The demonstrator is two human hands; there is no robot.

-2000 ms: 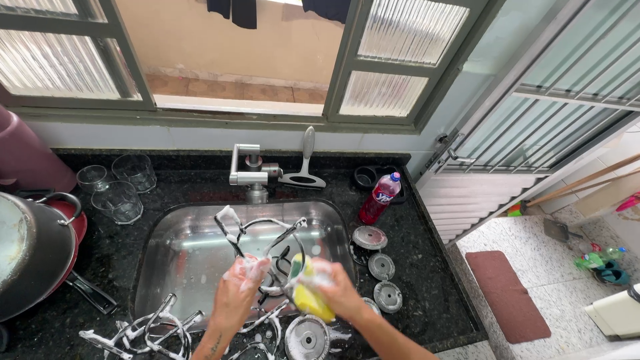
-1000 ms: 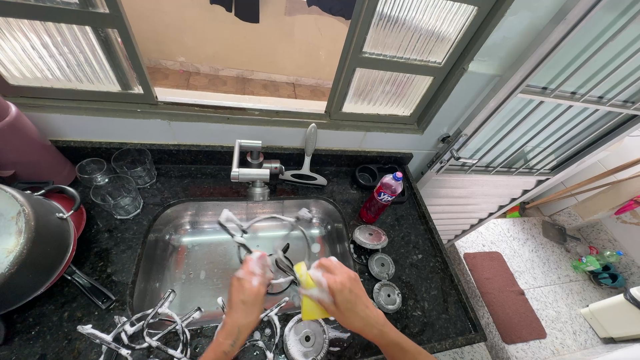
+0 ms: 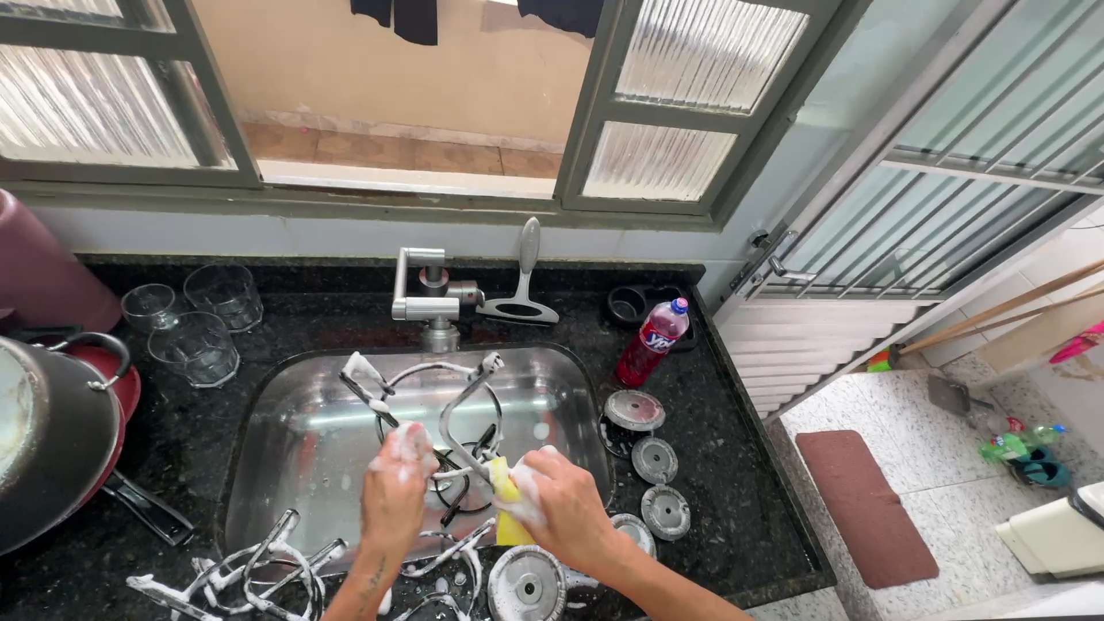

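Note:
Over the stainless steel sink point(image 3: 302, 448), my left hand point(image 3: 402, 474) grips a soapy metal stove grate point(image 3: 448, 423) by its left side. My right hand point(image 3: 552, 496) holds a yellow sponge point(image 3: 513, 526) against a bar of the same grate. Both hands are covered in foam. Below the left hand, foamy grates point(image 3: 259, 569) lie at the sink's front edge. Several round metal burner parts point(image 3: 654, 460) sit to the right of the sink, and a larger one point(image 3: 526, 586) is near its front edge. Dark parts lie in the basin, partly hidden by the grate.
A faucet point(image 3: 427, 297) and a grey-handled brush point(image 3: 522, 285) stand behind the sink. Right of it is a bottle of red dish soap point(image 3: 653, 341) beside a black holder point(image 3: 628, 304). Glasses point(image 3: 197, 349) and a black pan point(image 3: 52, 440) with its handle pointing toward the sink occupy the left counter.
The grate has been turned and raised between my hands. The sponge has shifted along it in my right hand. The burner parts on the counter have stayed where they were.

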